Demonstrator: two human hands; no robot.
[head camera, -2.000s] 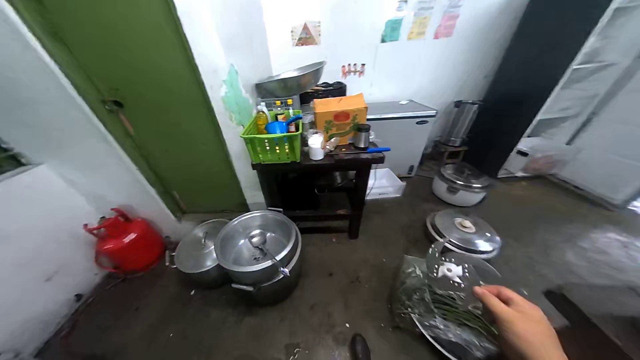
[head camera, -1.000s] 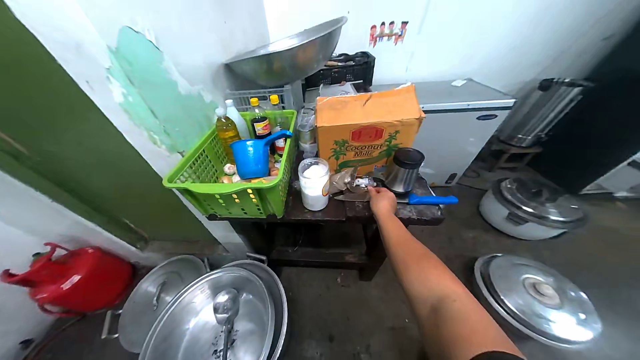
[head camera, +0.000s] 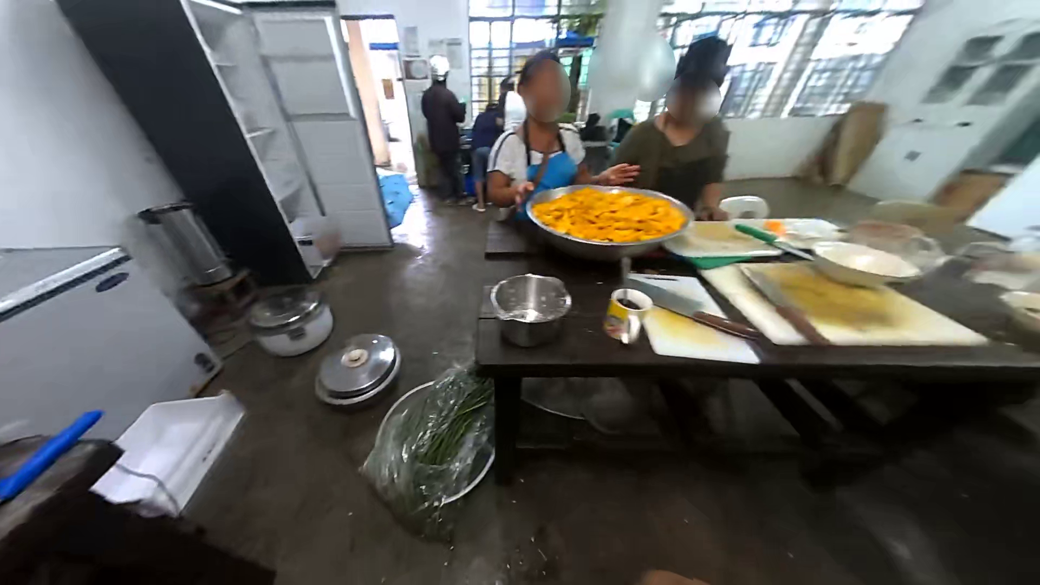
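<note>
Only a sliver of skin, perhaps my right hand (head camera: 671, 578), shows at the bottom edge; its fingers and anything in it are hidden. My left hand is out of view. Beyond, on the dark wooden table (head camera: 585, 367), stand a steel pot (head camera: 530, 321) and a mug (head camera: 627, 315) with dark contents. Knives with brown handles, one (head camera: 727, 326) nearest the mug, lie on white cutting boards (head camera: 918, 318). A wide metal basin (head camera: 605, 249) of orange-yellow cut pieces (head camera: 609, 215) sits at the table's far side.
Two people stand behind the table; others are near the doorway. On the floor are a bag of green stalks (head camera: 451, 426) in a basin, a lidded pot (head camera: 357, 370), a rice cooker (head camera: 291, 322) and a white tray (head camera: 183, 447). A blue handle (head camera: 50, 455) lies at left.
The view has swung far right, from the small table with the green basket to the long table. My right hand, earlier at the small table's items, has left them.
</note>
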